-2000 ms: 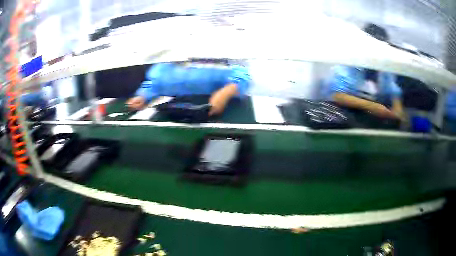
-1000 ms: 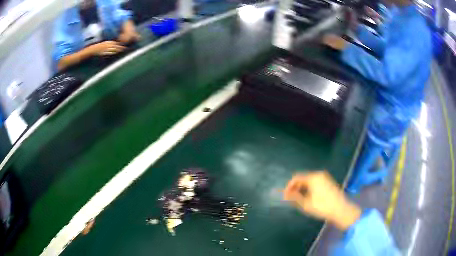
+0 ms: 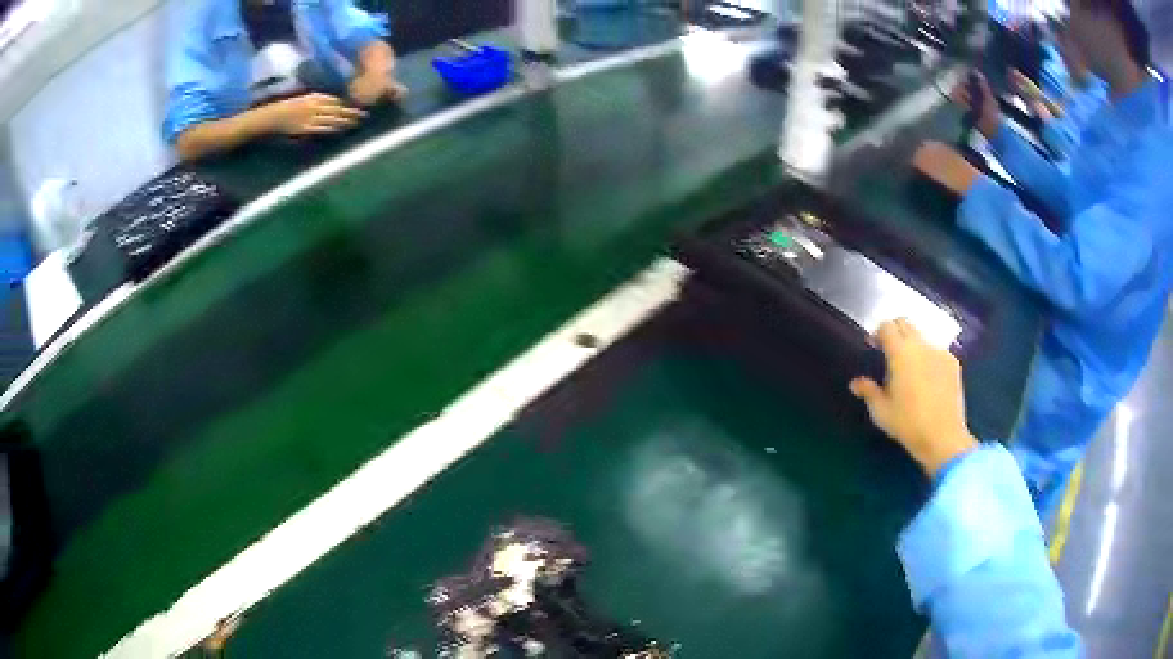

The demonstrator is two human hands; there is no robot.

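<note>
My right hand (image 3: pixel 920 386), bare with a light blue sleeve, is at the right. Its fingertips are at the near edge of a black tray (image 3: pixel 787 306), over or touching it; contact is unclear. Its thumb and fingers are apart, with nothing seen between them. In the tray lies an opened tablet (image 3: pixel 859 281) with a silver-white middle and a circuit board with a green patch at its far-left end. My left hand is out of the picture.
A pile of small dark and cream parts (image 3: pixel 515 579) lies on the green bench at the bottom. A white strip (image 3: pixel 476 418) borders the green belt (image 3: pixel 335 309). A person in blue (image 3: pixel 1081 219) stands right; another person (image 3: pixel 264 90) works across the belt.
The view has swung right from the cream parts and blue item. Over the last second, my right hand has moved up from above the bench to the black tray. The left hand has not shown.
</note>
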